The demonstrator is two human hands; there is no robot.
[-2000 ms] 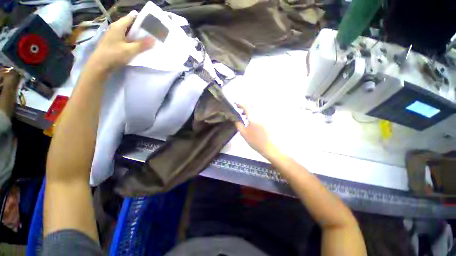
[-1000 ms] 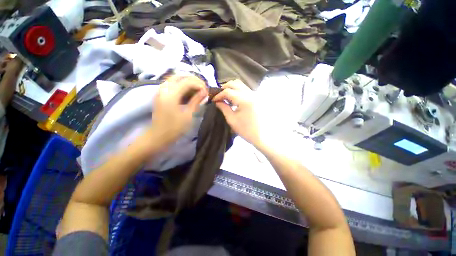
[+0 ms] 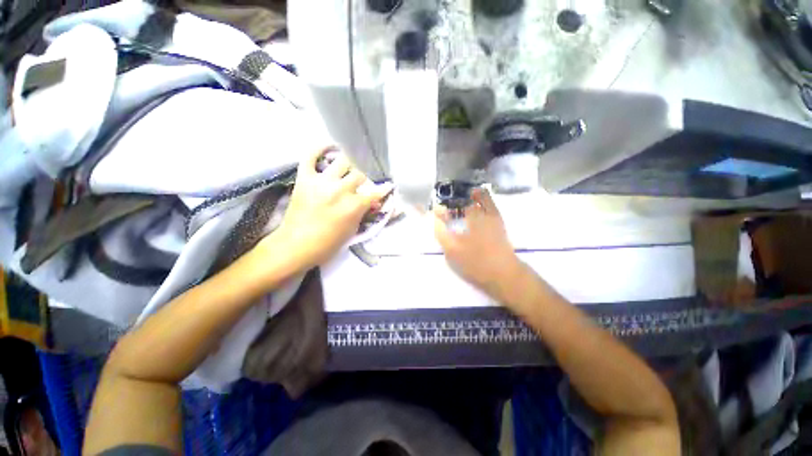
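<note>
The pale lining (image 3: 196, 134) with dark strips lies heaped left of the white sewing machine head (image 3: 499, 53). Brown shell fabric (image 3: 289, 343) hangs over the table's front edge below it. My left hand (image 3: 329, 214) is closed on an edge of the pale work, its fingertips just left of the needle area. My right hand (image 3: 476, 245) is at the right of the needle area, fingertips by small dark metal parts (image 3: 454, 191). Whether it holds anything is hidden. The needle tip and the seam point are not clearly visible in the glare.
The dark ruled table edge (image 3: 427, 334) runs across in front. An open cardboard box (image 3: 726, 254) stands at the right end. The control panel (image 3: 712, 151) is at upper right. Blue crates (image 3: 67, 396) are below the table at left. A yellow-framed item (image 3: 22, 312) is at far left.
Both hands have moved from the work held up left of the machine to the needle area, bringing the fabric along. The view is now closer to the machine head.
</note>
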